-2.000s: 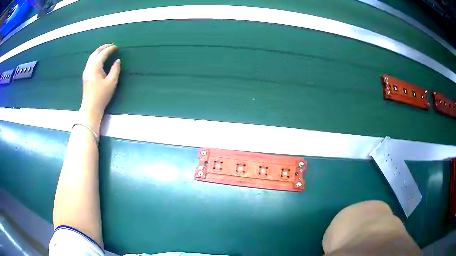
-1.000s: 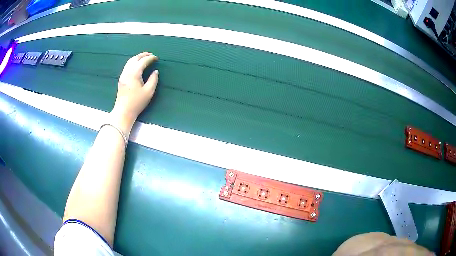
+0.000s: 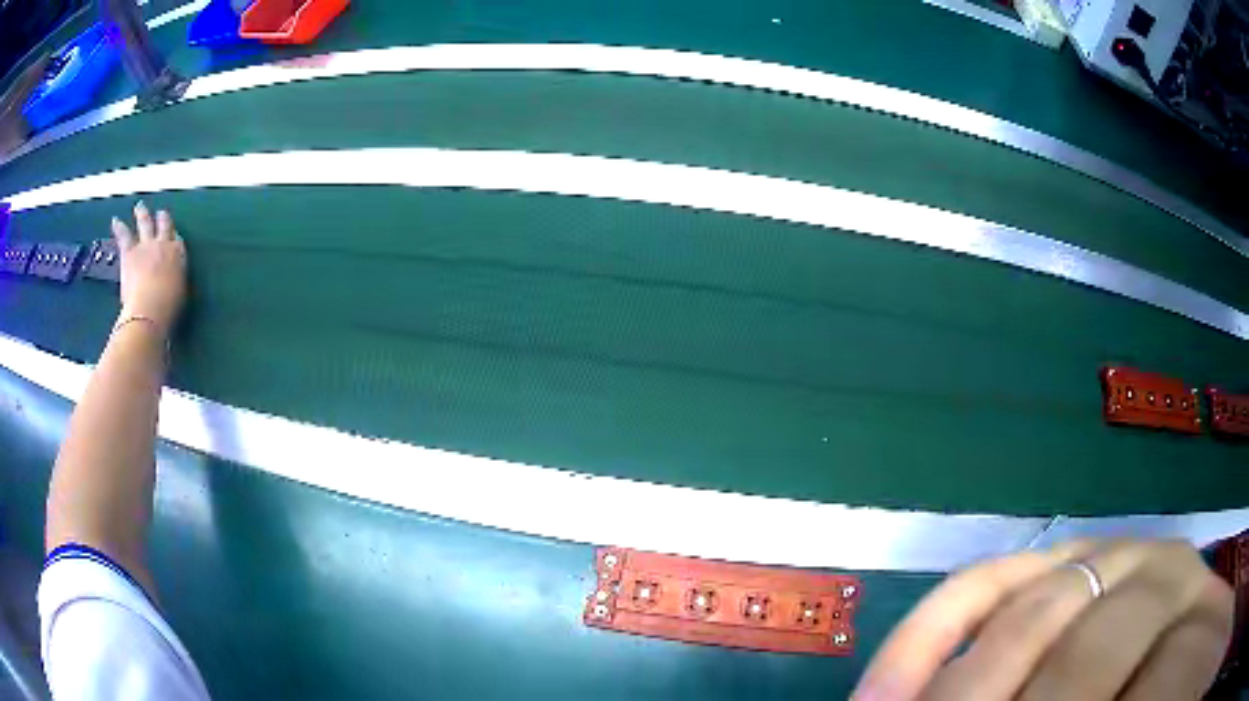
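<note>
My left hand is at the far left over the belt, fingers apart, overlapping the right end of a grey fixture. No firm grip shows. More grey fixtures lie in a row left of it. A red fixture with four nests lies flat on the green worktop near the front, untouched. My right hand is at the bottom right, back of the hand up, with a ring on one finger. Its fingers are bent and its underside is hidden, so I cannot tell whether it holds anything.
Two red fixtures lie on the belt at the right. Long white guide rails divide the lanes. A red bin and blue bins stand at the far left. A white machine stands at the far right.
My left hand has moved left to the grey fixtures. My right hand has come further into view, over where the metal plate showed. The view has shifted; the front red fixture still lies on the worktop.
</note>
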